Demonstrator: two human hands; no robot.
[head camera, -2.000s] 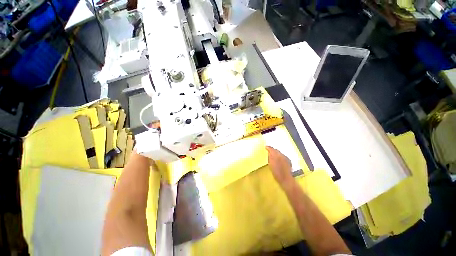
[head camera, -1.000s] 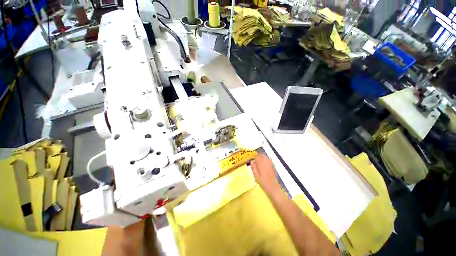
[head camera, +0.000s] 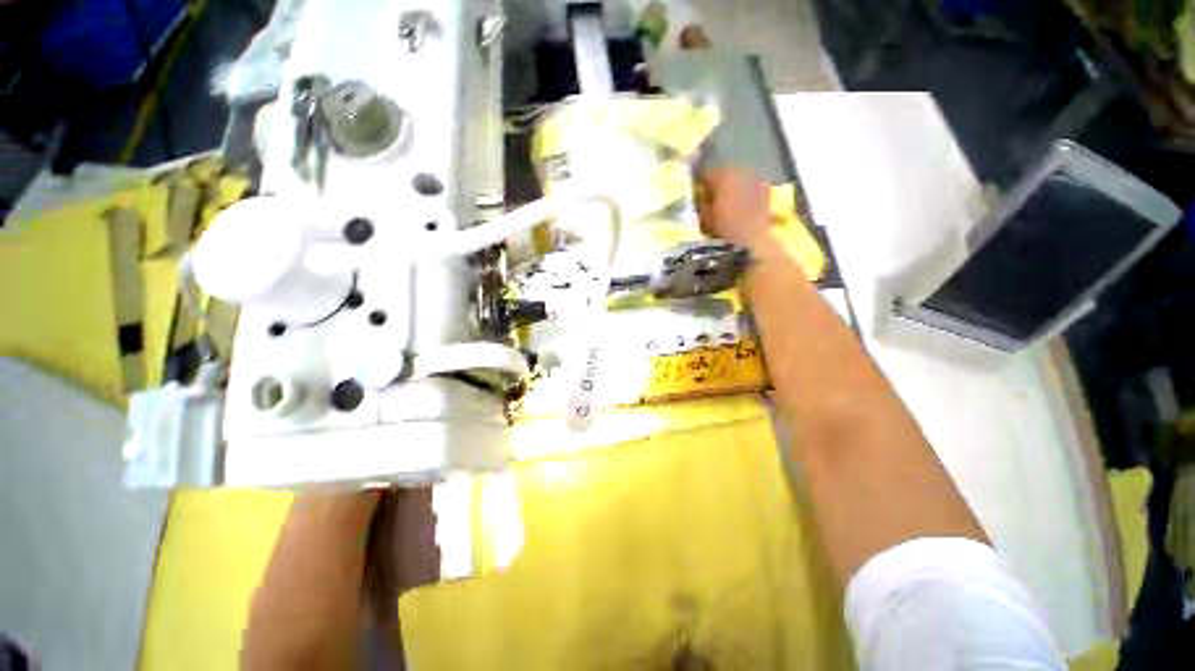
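A large yellow garment panel (head camera: 616, 551) lies flat in front of me, its top edge along the yellow clamp bar (head camera: 701, 374) with black handwriting. My right hand (head camera: 737, 210) is behind the silver clamp mechanism (head camera: 701, 269), beside small yellow pieces in clear plastic (head camera: 623, 138); its fingers are blurred and partly hidden. My left forearm runs under the white machine head (head camera: 374, 446); my left hand is hidden behind the head. A white air tube (head camera: 583, 374) with a flat lettered end hangs in front of the clamp.
A stack of cut panels (head camera: 72, 256) with dark strips is at left, with a light grey sheet (head camera: 66, 511) on it. A dark tablet (head camera: 1048, 249) in a white frame stands at right on the white table (head camera: 891, 171). Yellow fabric shows at the lower right edge.
My right hand has moved from the panel's upper right corner forward past the clamp mechanism. My view has moved closer over the machine head. My left hand has gone out of sight behind the head.
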